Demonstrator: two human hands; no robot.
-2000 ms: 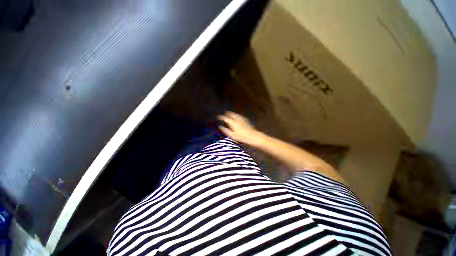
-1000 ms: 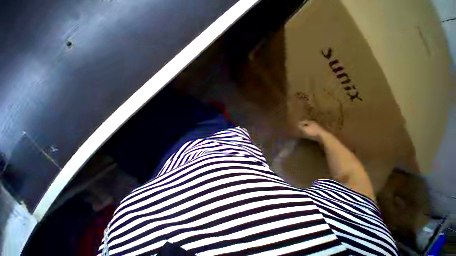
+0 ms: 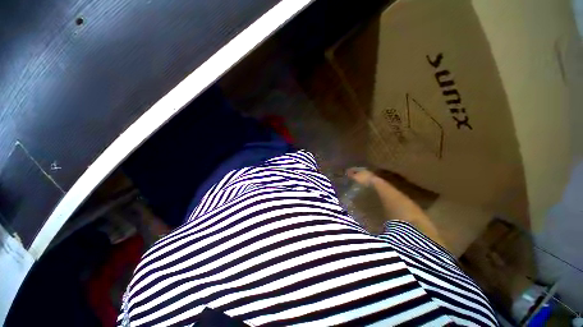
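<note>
A large brown carton (image 3: 419, 96) with dark "sunix" lettering stands at the right of the head view, beside the table. My right hand (image 3: 361, 176) is small and blurred, low beside the carton's near lower part. A dim, slightly shiny patch shows just below the fingers. I cannot tell whether the hand holds anything. My left hand is not in view.
The black table top (image 3: 128, 70) with white edging (image 3: 172, 99) fills the upper left. Red things show in shadow below it. A smaller brown carton (image 3: 502, 255) and a blue and grey object (image 3: 539, 313) lie at lower right.
My right hand first moved right towards the carton, then back left and slightly down. The view has shifted, and more of the lower right floor area shows.
</note>
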